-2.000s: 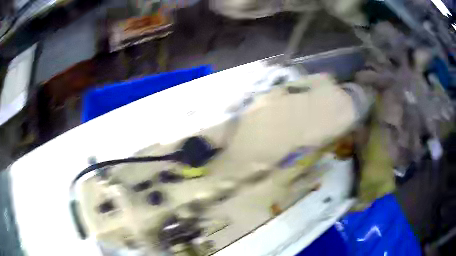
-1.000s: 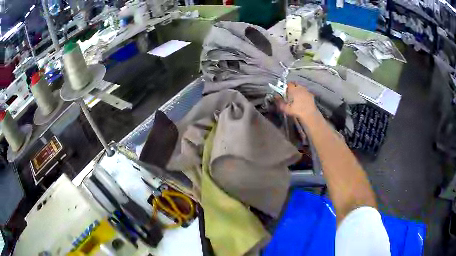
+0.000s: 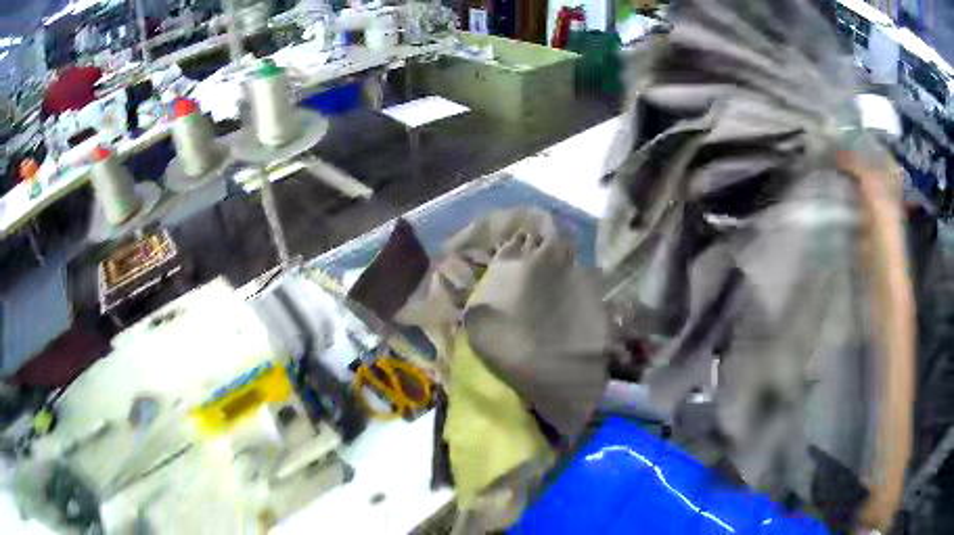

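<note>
A large grey-beige bundle of cut pieces (image 3: 753, 251) hangs in the air at the right, gathered near its top. My right hand (image 3: 864, 157) is at the gathered part and grips it; the hand is blurred and its fingers are mostly hidden. My bare forearm runs down along the bundle's right side. My left hand is out of the picture. A second grey-beige pile of cloth (image 3: 544, 324), with a yellowish piece (image 3: 481, 428) and a dark brown piece (image 3: 393, 274), lies left of the bundle.
The cream sewing machine (image 3: 178, 418) is at the lower left, with yellow-handled scissors (image 3: 392, 389) beside it. A blue plastic bin (image 3: 638, 486) is at the bottom. Thread cones (image 3: 271, 108) stand at the upper left. A patterned stool (image 3: 137, 261) is at the left.
The bundle has been lifted off the surface behind the cloth pile and brought up, right and nearer by my right hand. The view has turned, so the machine and cones sit further right.
</note>
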